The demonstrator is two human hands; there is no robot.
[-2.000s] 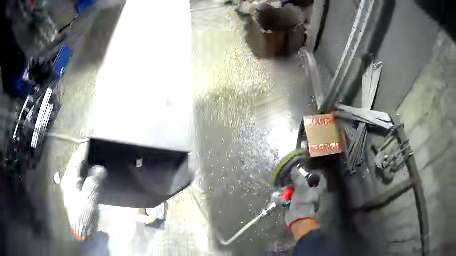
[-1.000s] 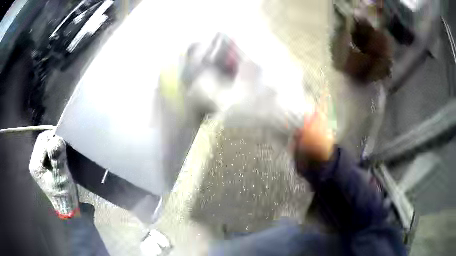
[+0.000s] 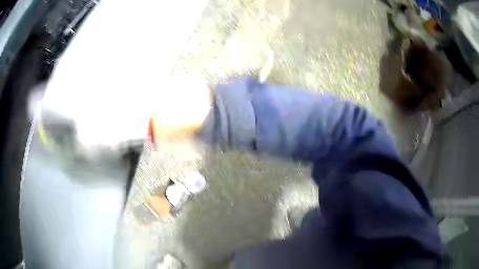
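The grey body panel (image 3: pixel 71 210) runs along the left, its upper part washed white by glare. My right hand (image 3: pixel 113 115) reaches across from the right in a blue sleeve, its glove bleached and blurred, with a red-orange cuff. It holds the air sander (image 3: pixel 58 127), a dark blur with a yellow-green rim, over the panel's left part. Whether the disc touches the surface cannot be told. My left hand is not in clear view; a pale blur at the panel's left edge cannot be identified.
Pale round discs (image 3: pixel 185 188) lie by a small brown box (image 3: pixel 159 205) on the speckled floor (image 3: pixel 231 205), right of the panel. A large open brown box (image 3: pixel 420 76) stands at the upper right. Dark parts lie beyond the panel at the upper left.
My right hand has swung from the right side across onto the panel and farther left with the sander. The panel appears farther left and nearer. My left hand has left clear view.
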